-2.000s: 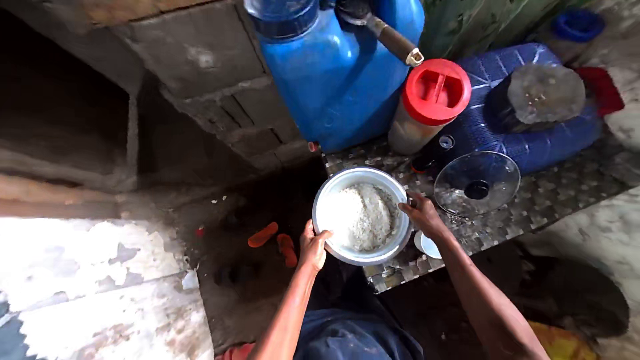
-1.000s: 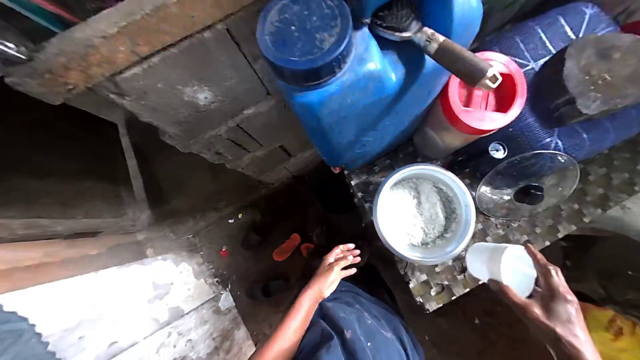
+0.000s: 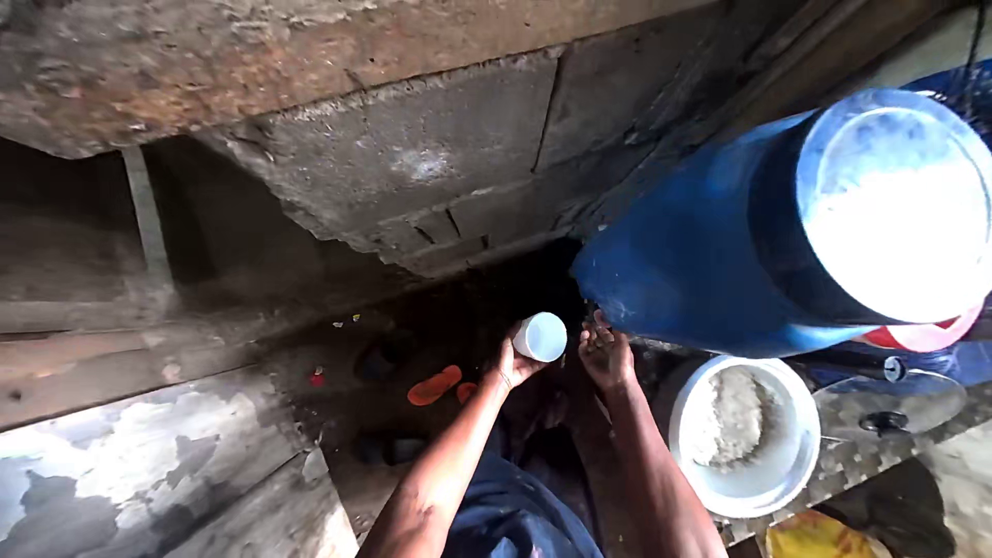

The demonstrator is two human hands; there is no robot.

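My left hand (image 3: 524,363) grips a white plastic cup (image 3: 545,338), its mouth facing up toward the camera. Just right of the cup, my right hand (image 3: 606,353) has its fingers partly curled at the lower end of a large blue plastic jug (image 3: 682,240); whether it touches the jug or a spout there cannot be made out. On the patterned tabletop at right stands a round pot (image 3: 806,457) with white rice (image 3: 732,418) in it. A clear lid with a black knob (image 3: 883,421) lies beside the pot.
A concrete block wall (image 3: 465,155) rises ahead. Orange sandals (image 3: 435,385) lie on the dark floor. A worn, pale-painted surface (image 3: 139,457) is at lower left. A red lid (image 3: 930,335) shows behind the jug, and yellow material (image 3: 821,535) lies below the table.
The cup has passed from my right hand to my left, away from the table. My right hand has moved beside the jug's lower end. The view has swung. Two seconds ago both hands held the pot.
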